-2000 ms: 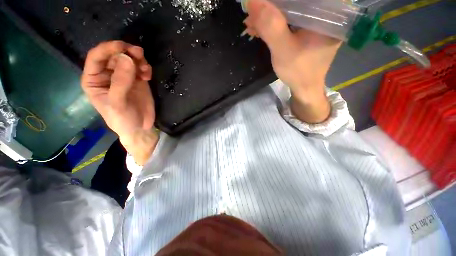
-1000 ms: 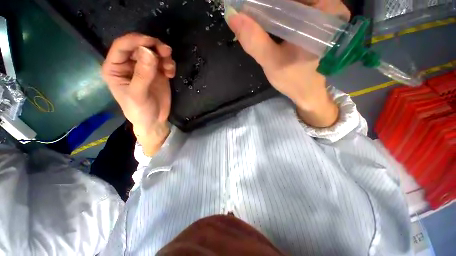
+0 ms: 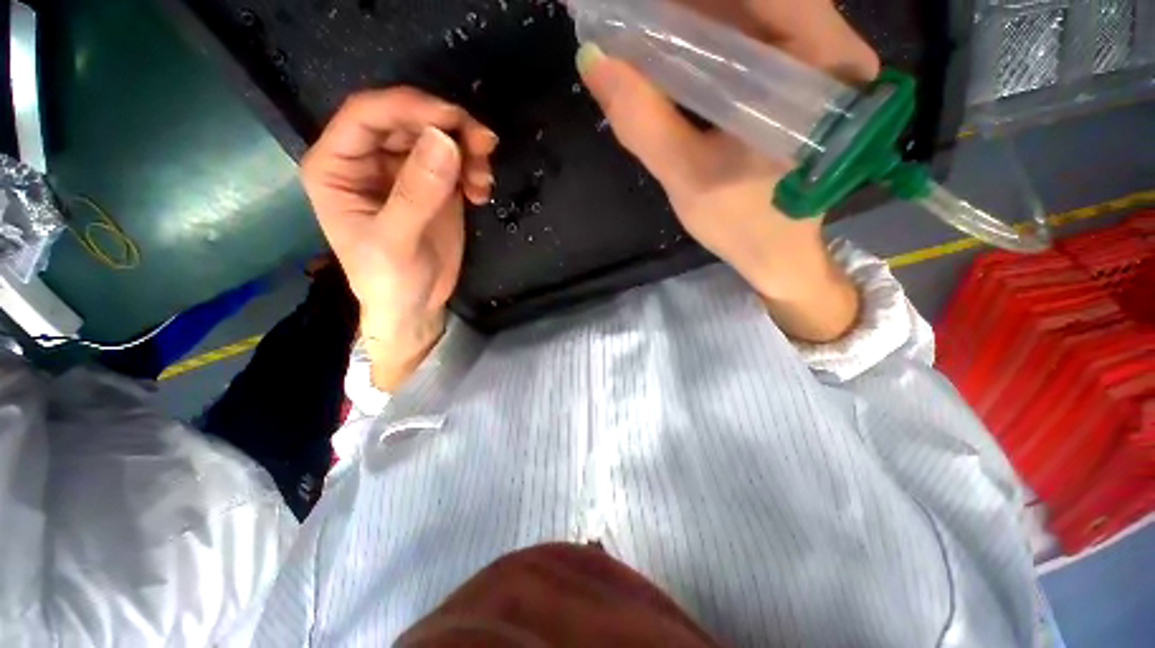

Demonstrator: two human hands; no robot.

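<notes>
My right hand is closed around the clear barrel of the dispensing syringe, whose front end is cut off by the top edge. Its green adapter points right, with a short clear hose trailing from it. My left hand is over the near-left part of the black work tray, thumb against curled fingers; whether something tiny is pinched there is hidden. Small shiny metal parts lie scattered on the tray, with more specks beside my left fingertips.
A green surface with a yellow loop lies left of the tray. Another person's white sleeve is at lower left. Red stacked trays stand at right, and clear trays at upper right. Yellow lines cross the grey floor.
The view has shifted, and the silvery heap has left the top of the picture. My left hand is farther right over the tray. My right hand and the syringe have moved left, closer to it.
</notes>
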